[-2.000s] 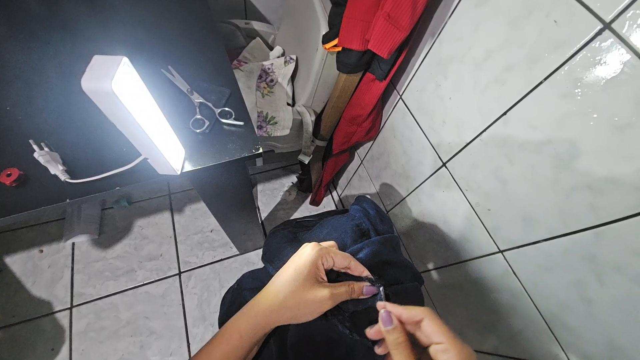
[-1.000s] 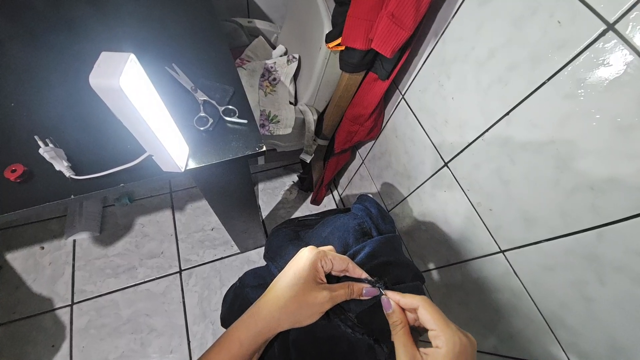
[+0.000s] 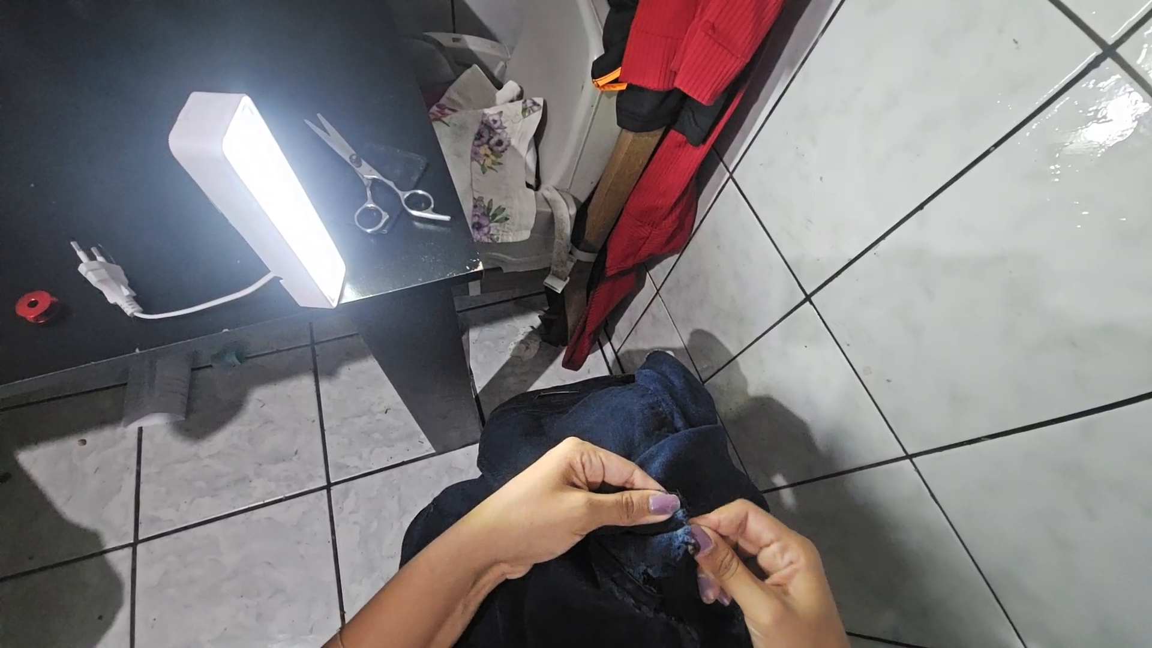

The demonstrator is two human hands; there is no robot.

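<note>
Dark blue denim cloth (image 3: 576, 423) lies bunched at the lower centre of the head view, with a frayed, lighter patch between my hands. My left hand (image 3: 580, 504) pinches the cloth at the upper left of this patch between thumb and index finger. Close by on the right, my right hand (image 3: 756, 567) has its thumb and fingertips together at the frayed edge. Whether a needle or thread is between those fingertips cannot be told. Silver scissors (image 3: 373, 180) lie on the black table at the upper left, beside a lit white lamp (image 3: 256, 198).
The black table (image 3: 117, 54) also holds the lamp's white plug (image 3: 108, 274) and a small red spool (image 3: 37, 307). Beyond its right edge are a floral cloth (image 3: 490, 171) and a hanging red garment (image 3: 652, 220). A tiled wall (image 3: 990, 270) rises on the right.
My hands have shifted on the denim, and the frayed lighter patch now shows between them. My right fingertips have moved down along the cloth from beside my left thumb.
</note>
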